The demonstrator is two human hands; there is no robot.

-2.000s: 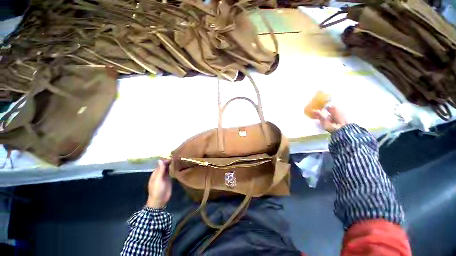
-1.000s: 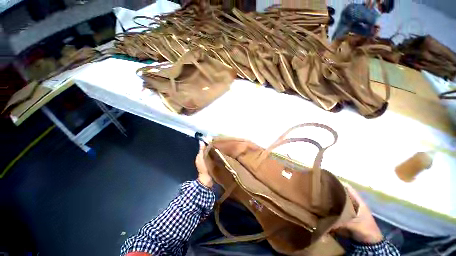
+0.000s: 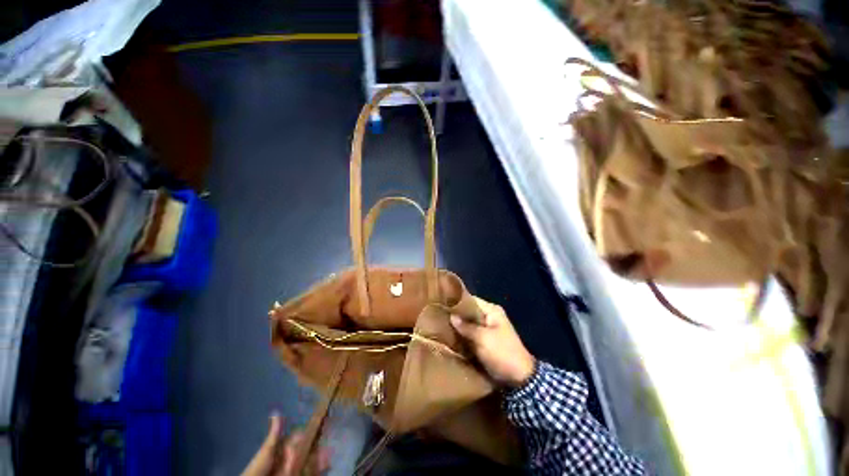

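A brown handbag (image 3: 447,386) is upright and open in front of me, with a gold zipper (image 3: 372,347) along its opening. One handle pair (image 3: 357,186) stands up above it and the front handle hangs down. My right hand (image 3: 493,344) grips the bag's right upper side, thumb at the rim. My left hand (image 3: 289,456) is low at the bottom edge, blurred and partly cut off, beside the front handle. Whether it touches that handle cannot be told.
A white-covered table (image 3: 614,344) runs along the right, with a separate brown bag (image 3: 698,223) and a heap of brown bags (image 3: 745,56). Blue crates (image 3: 191,242) stand at the left beside another surface. Dark floor (image 3: 261,149) with a yellow line lies ahead.
The view has turned left, away from the table front. The bag has come round with it. My left hand has left the bag's left end and dropped low. The orange bottle is out of view.
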